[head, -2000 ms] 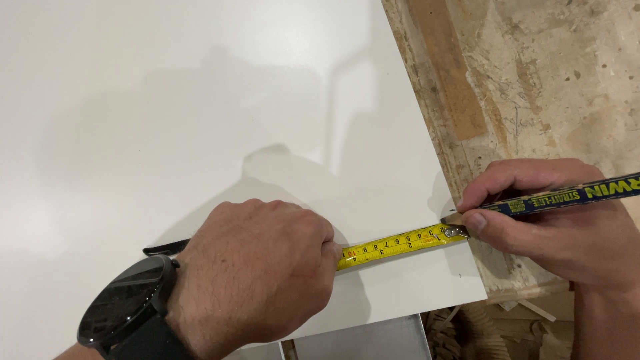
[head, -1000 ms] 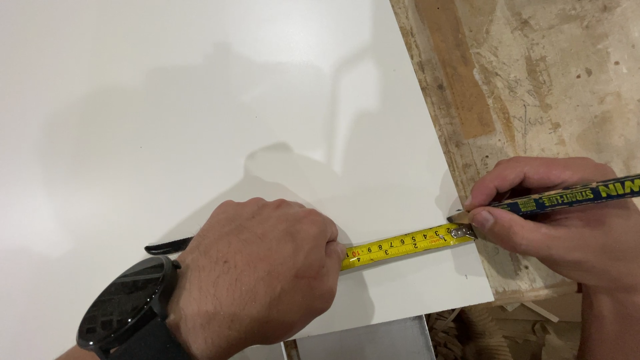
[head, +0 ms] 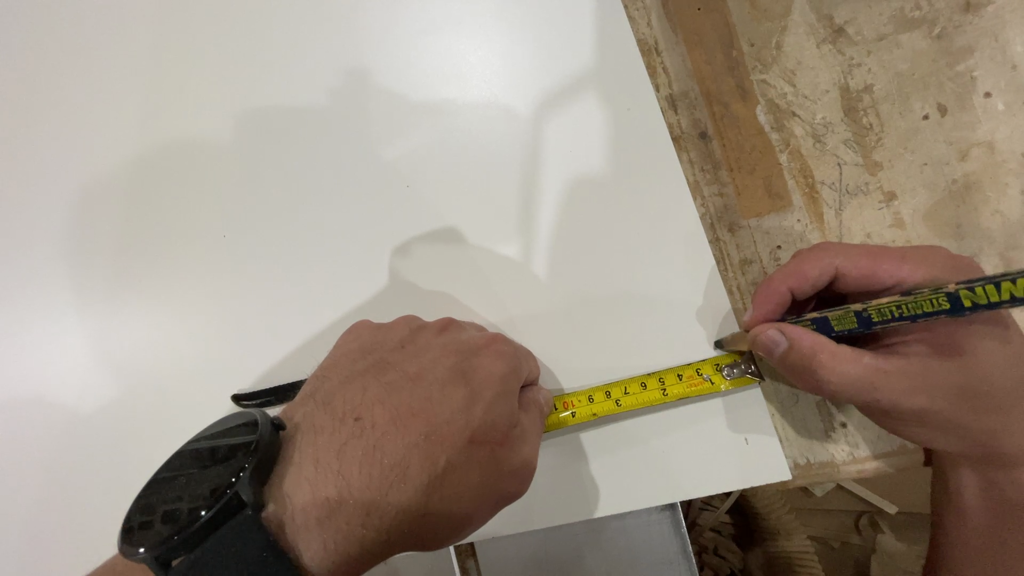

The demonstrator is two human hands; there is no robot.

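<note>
My left hand (head: 416, 432), with a black watch (head: 200, 484) on its wrist, is closed around a tape measure whose case is mostly hidden; a black strap end pokes out on the left. The yellow tape blade (head: 632, 396) runs right across a white panel (head: 480, 312), its metal hook (head: 744, 369) at the panel's right edge. In my right hand (head: 864, 344) is a dark blue Irwin Strait-Line carpenter's pencil (head: 920, 308). The pencil's tip rests at or just over the panel, just above the blade near the hook end; contact cannot be told.
A worn, stained wooden bench top (head: 904, 144) lies under and to the right of the panel. Below the panel's lower edge are a grey metal surface (head: 608, 540) and, further right, wood shavings and scraps (head: 800, 528).
The pencil's tip has shifted slightly left, away from the panel's edge and onto the white panel. My left hand keeps its hold on the tape.
</note>
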